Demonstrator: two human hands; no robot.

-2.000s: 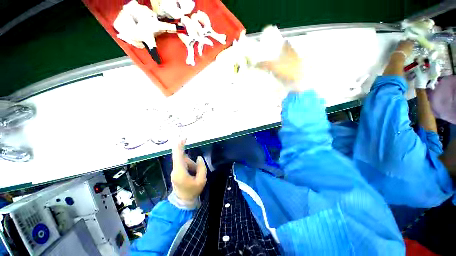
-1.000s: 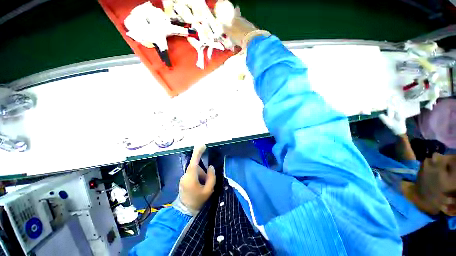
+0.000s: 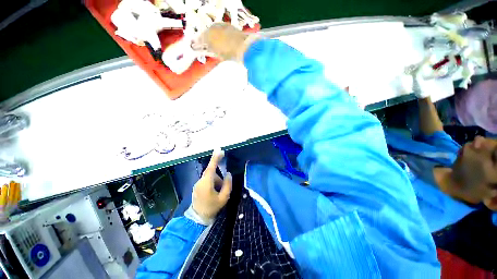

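A red tray lies at the top, partly over the white bench top, heaped with cream-white moulded parts. My right hand is over the tray's near right side, on a rounded white piece; glare and blur hide whether its fingers grip it. A black grip shows at the heap's edge, left of the rounded piece. My left hand is at the bench's near edge, index finger and thumb apart, holding nothing. Clear moulded pieces lie on the bench as faint outlines.
A dark green conveyor runs behind the bench. Clear mouldings lie at the far left, with a grey machine below. A neighbour in blue sits at right beside a pile of parts. Fingertips show at the left edge.
My right hand has moved left from the bench into the tray, then down towards its near side, where the rounded white piece now shows. Fingers have appeared at the far left. My left hand remains near the edge.
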